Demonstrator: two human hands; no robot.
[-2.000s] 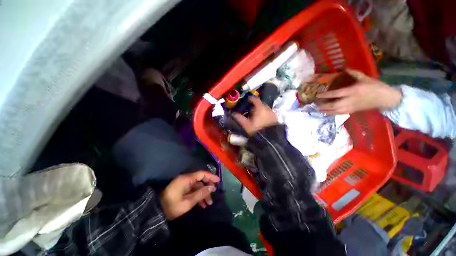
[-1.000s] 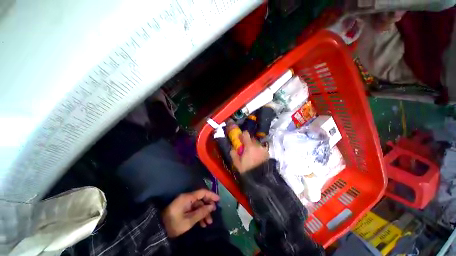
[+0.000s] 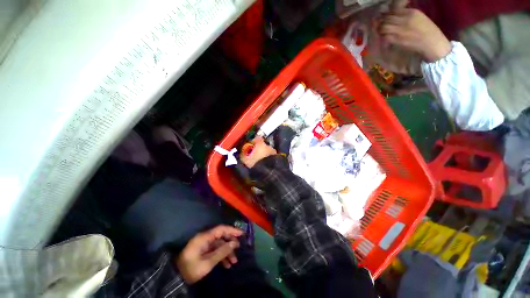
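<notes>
My right hand [image 3: 260, 155] is inside the left end of the red plastic basket [image 3: 390, 119], its sleeve across the near rim. It touches or lies beside a small spool with a red-orange end [image 3: 250, 149]; its fingertips are partly hidden, so a grip cannot be told. Dark spools [image 3: 283, 138] lie beside the hand. Shiny whitish plastic bags [image 3: 328, 166] fill the basket's middle, with a white tube-like piece [image 3: 281, 109] along the far side. My left hand [image 3: 208, 254] is over my lap, palm up, fingers loosely curled and empty.
The white table edge with ruler marks [image 3: 131, 75] fills the upper left. Pale cloth [image 3: 78, 265] hangs at lower left. Another person's hand [image 3: 417, 34] is at upper right. A red stool [image 3: 469, 174] and yellow-marked packages [image 3: 444, 241] are right of the basket.
The other person's hand has left the basket since two seconds ago. My right hand, which had an orange-yellow spool upright one second ago, is now lower over the spools. My left hand has hardly moved.
</notes>
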